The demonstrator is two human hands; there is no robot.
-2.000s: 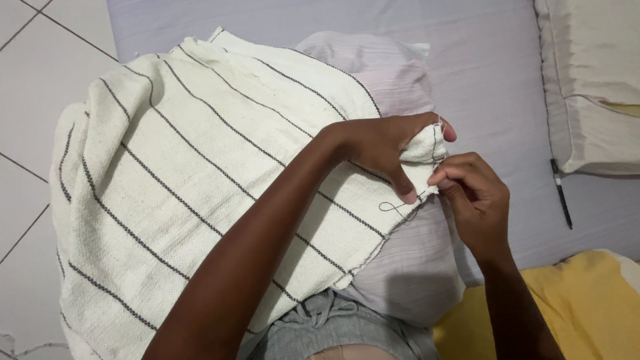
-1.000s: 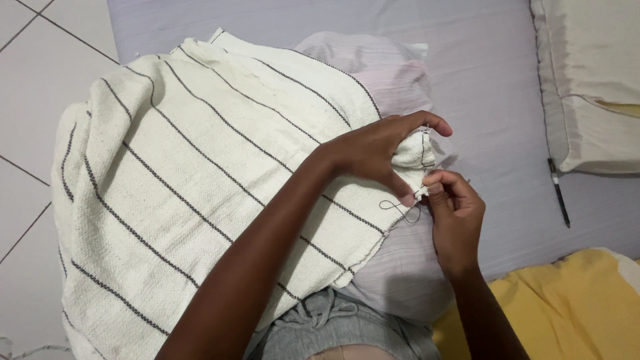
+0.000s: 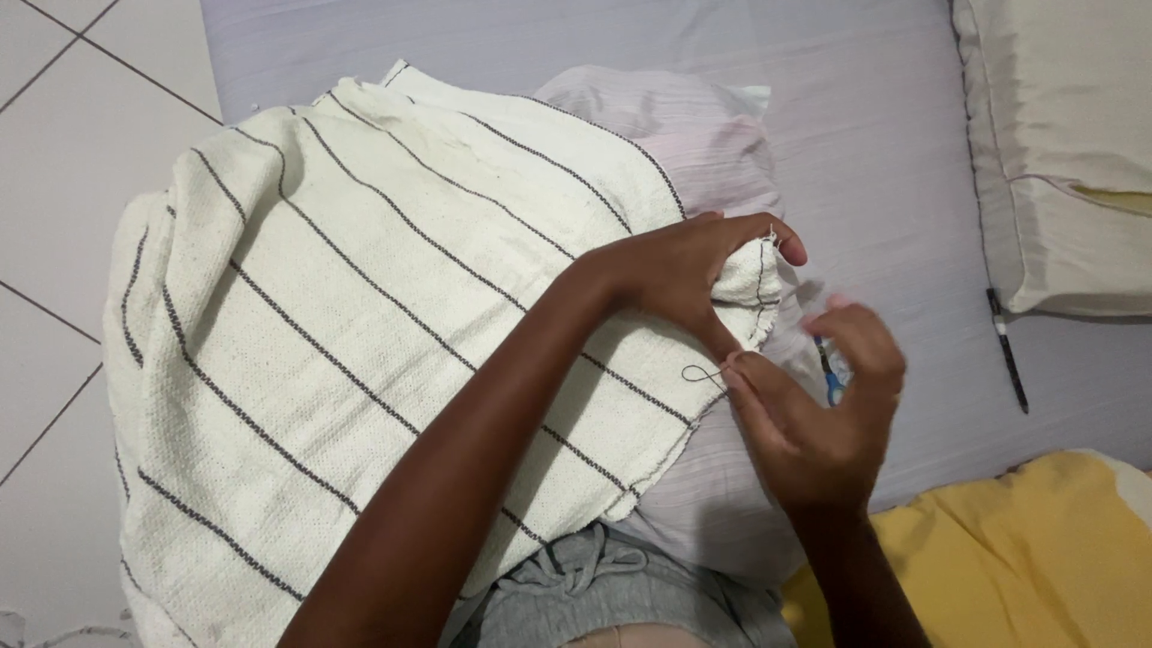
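A cream woven cloth with dark stripes [image 3: 387,297] lies spread over my lap and a pale lilac pillow [image 3: 711,162]. My left hand [image 3: 693,270] grips the cloth near its right edge, where a bunched corner stands between thumb and fingers. A dark thread [image 3: 700,373] forms a small loop on the cloth by the left thumb. My right hand [image 3: 819,405] has its thumb at the cloth edge beside that thumb, while its forefinger is lifted away. Whether it pinches a needle or thread cannot be made out. Behind its fingers shows a small blue-handled tool [image 3: 832,382], partly hidden.
The lilac bedsheet [image 3: 864,135] extends behind the cloth. At right lie a black pen [image 3: 1006,351] and a cream cushion [image 3: 1071,108]. A yellow fabric item [image 3: 1008,558] is at lower right. Tiled floor [image 3: 90,207] borders the bed at left.
My right hand's fingers have opened away from the cloth edge, with its thumb now beside the left thumb. The blue-handled tool has come into sight. My left hand still holds the cloth.
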